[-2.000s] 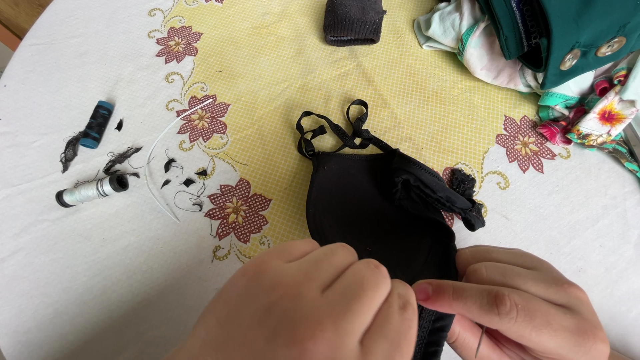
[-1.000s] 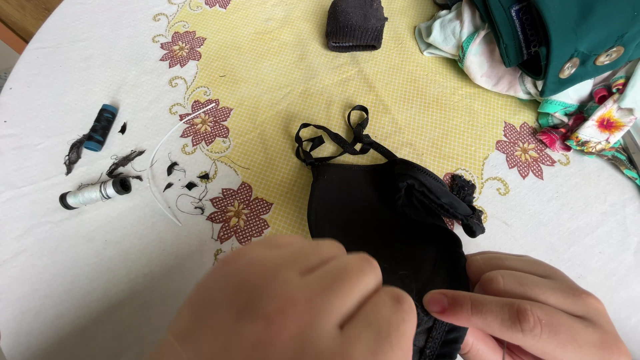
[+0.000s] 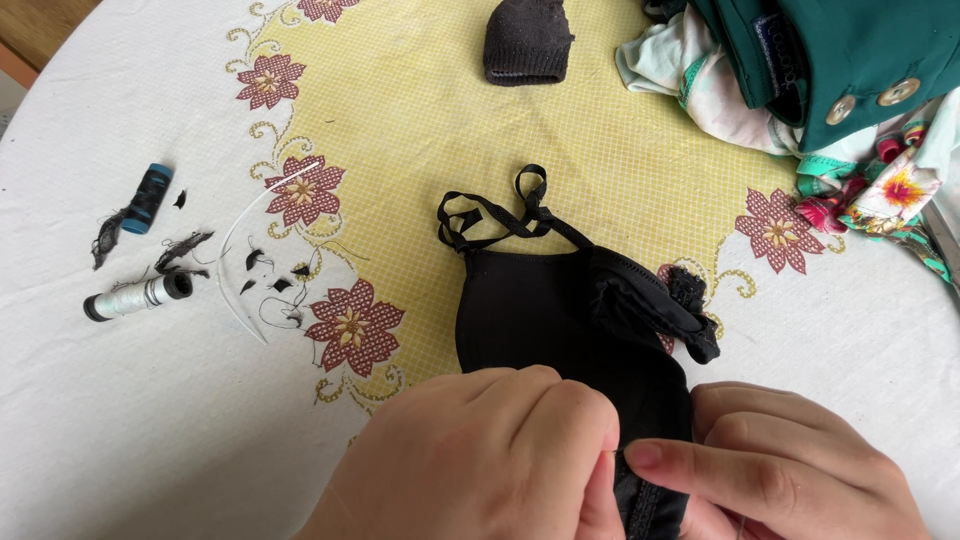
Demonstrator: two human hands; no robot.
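Note:
A black bra (image 3: 525, 315) with thin straps lies on the table, its near edge between my hands. My left hand (image 3: 480, 450) bends over that edge at the bottom centre, thumb and fingers pinched together; a tiny part of what looks like a needle shows at the fingertips. On the other side, my right hand (image 3: 795, 457) grips the black fabric, its thumb or finger tip near my left fingertips and other fingers beneath the cloth. Most of what my left fingers pinch is hidden. A thin thread shows by my right fingers.
At the left lie a dark thread spool (image 3: 147, 199), a white thread spool (image 3: 139, 295), black scraps (image 3: 281, 285) and a curved white strip (image 3: 221, 262). A dark knitted item (image 3: 526, 43) lies at the top. Green buttoned cloth (image 3: 862, 52) rests on floral fabric (image 3: 900, 187) at upper right.

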